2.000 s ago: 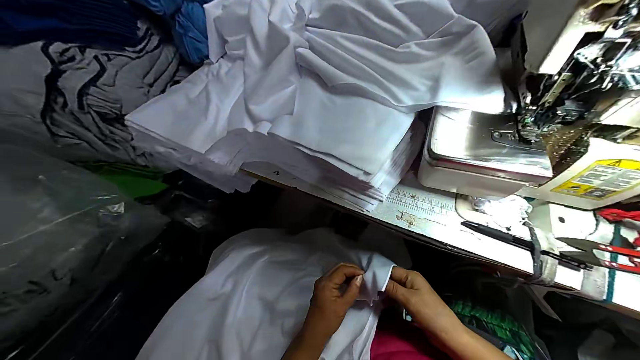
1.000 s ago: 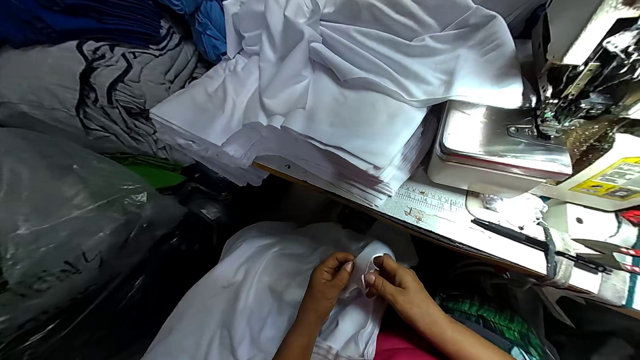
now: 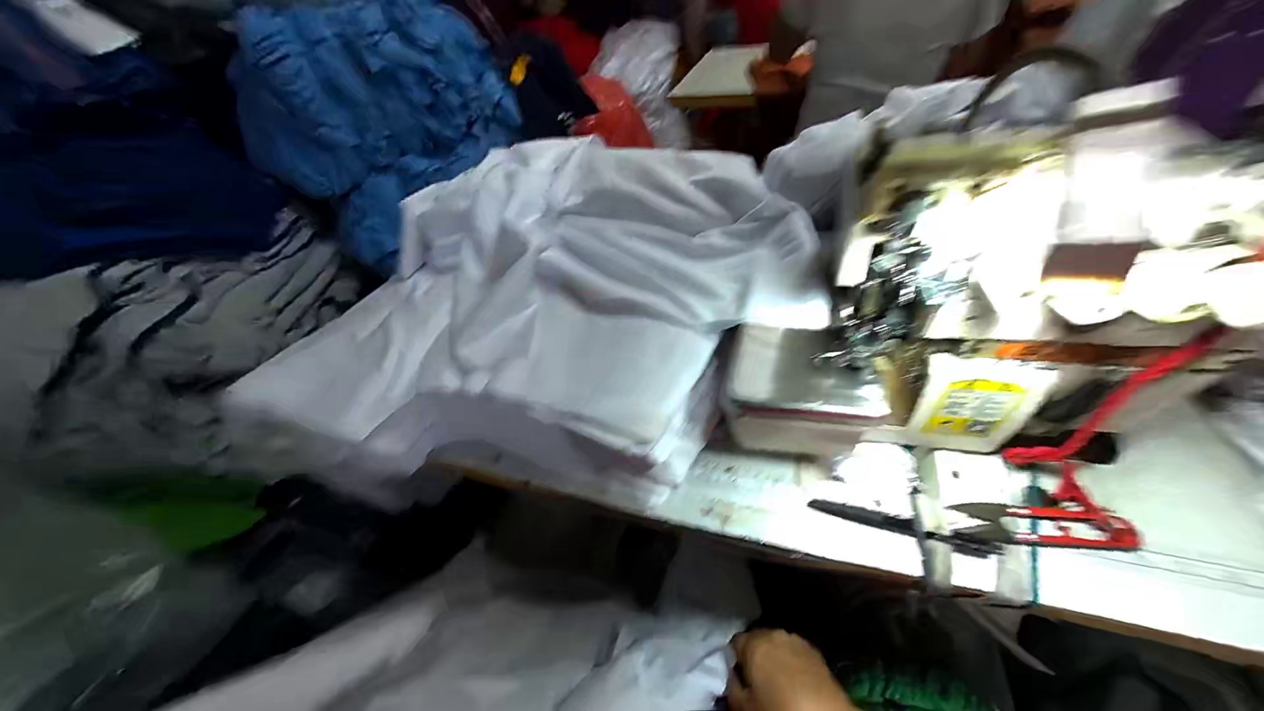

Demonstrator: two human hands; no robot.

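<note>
At the bottom of the head view, my right hand (image 3: 785, 671) grips the edge of a white fabric piece (image 3: 652, 652) that spreads to the left below the table. My left hand is out of view. Above, a stack of white cut fabric (image 3: 602, 385) lies on the sewing table, with a crumpled white piece draped over its top. Right of the stack stands a sewing machine (image 3: 889, 286) with a metal cover plate (image 3: 790, 365). The picture is blurred.
Red-handled snips (image 3: 1076, 528) and a black tool (image 3: 859, 515) lie by the table's front edge (image 3: 770, 553). Blue garments (image 3: 365, 99) and gray fabric (image 3: 168, 336) are piled at left, above a plastic bag (image 3: 69, 583). A person in gray (image 3: 879, 49) is at the back.
The view has swung up and to the right. My left hand, on the white fabric in the earlier frames, is now out of sight; my right hand still has hold of the fabric.
</note>
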